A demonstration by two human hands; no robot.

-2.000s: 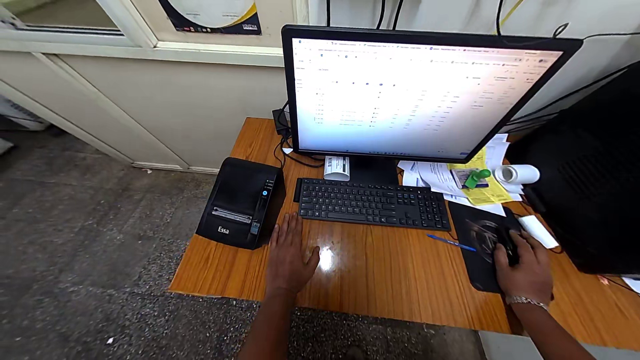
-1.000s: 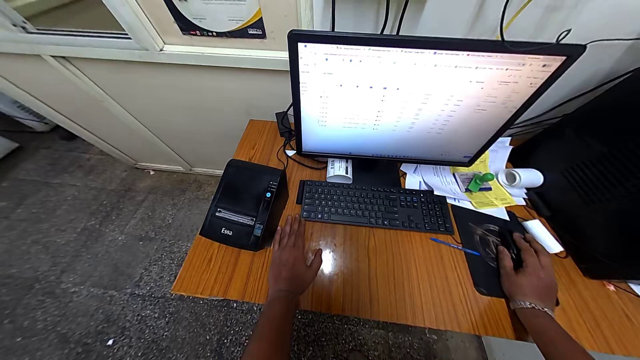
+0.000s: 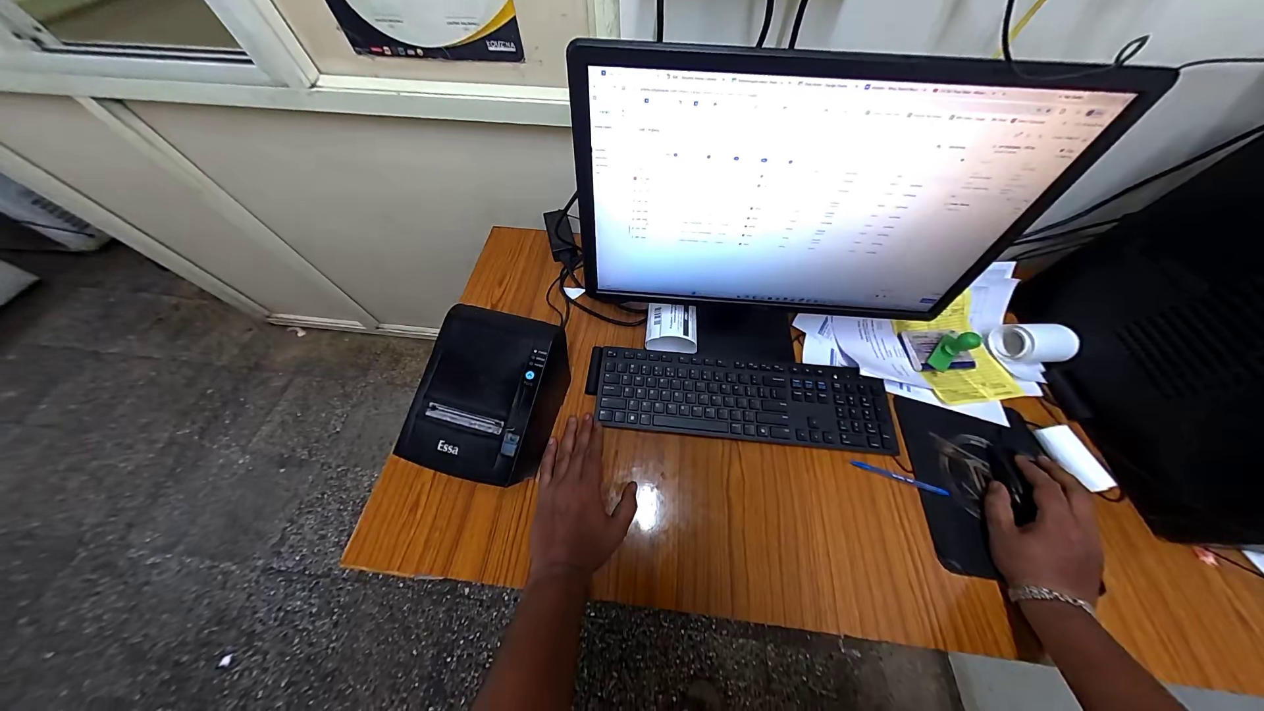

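Note:
My left hand (image 3: 575, 504) lies palm down on the wooden desk (image 3: 750, 533), thumb spread, holding nothing. It rests between a black Essa receipt printer (image 3: 484, 395) and the near left corner of a black keyboard (image 3: 746, 398). On the right, my right hand (image 3: 1049, 528) is curled over a black computer mouse (image 3: 1013, 484) on a dark mouse pad (image 3: 948, 494). A blue pen (image 3: 899, 478) reaches from the desk onto the pad's left edge. Behind the keyboard stands a lit monitor (image 3: 839, 188) showing a page of rows and icons.
Papers (image 3: 869, 346) and a green-handled stamp (image 3: 954, 350) lie right of the monitor's base, beside a white roll (image 3: 1034, 343). A curled printed label (image 3: 671, 327) sits behind the keyboard. A large black case (image 3: 1175, 326) stands at the far right, with cables (image 3: 565, 247) left of the monitor.

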